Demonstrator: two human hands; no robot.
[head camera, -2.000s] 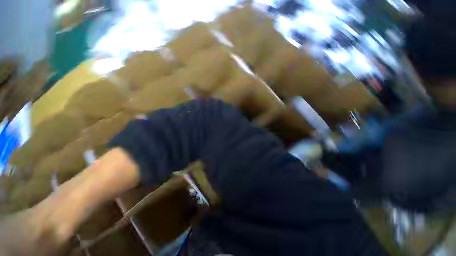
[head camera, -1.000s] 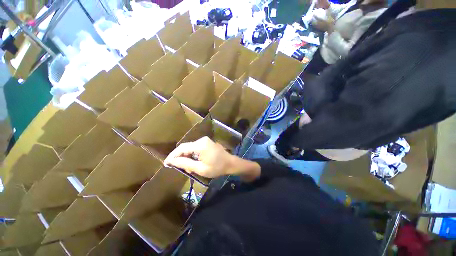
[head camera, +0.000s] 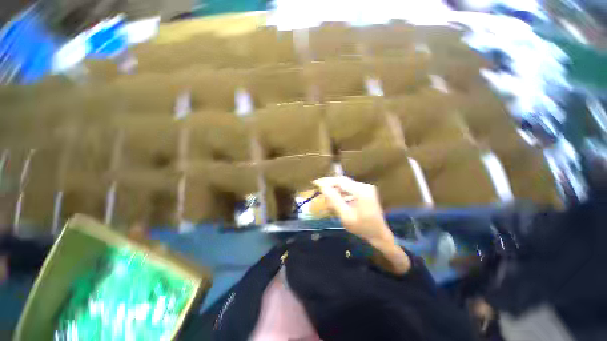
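Observation:
The picture is blurred. My right hand (head camera: 356, 203) is over the near edge of the rows of open brown retail boxes (head camera: 373, 176), with its fingers bent. A pale yellowish thing (head camera: 311, 204) shows just below the fingertips, in or at a near box; I cannot tell whether the fingers hold anything. An open brown supply carton (head camera: 86, 230) is tilted at the lower left, beside my body. Shiny green bags (head camera: 126, 296) fill much of it. I cannot make out my left hand.
White and dark items (head camera: 526, 86) are piled beyond the boxes at the right. White material (head camera: 359, 12) lies behind them, and blue-and-white packs (head camera: 106, 38) at the upper left. A dark-clothed person (head camera: 552, 253) is at the right. Blue floor shows between bench and carton.
The view has swung left, so the rows now run across the picture. The supply carton of green bags has come into view. My right hand is still at the near boxes, fingers bent.

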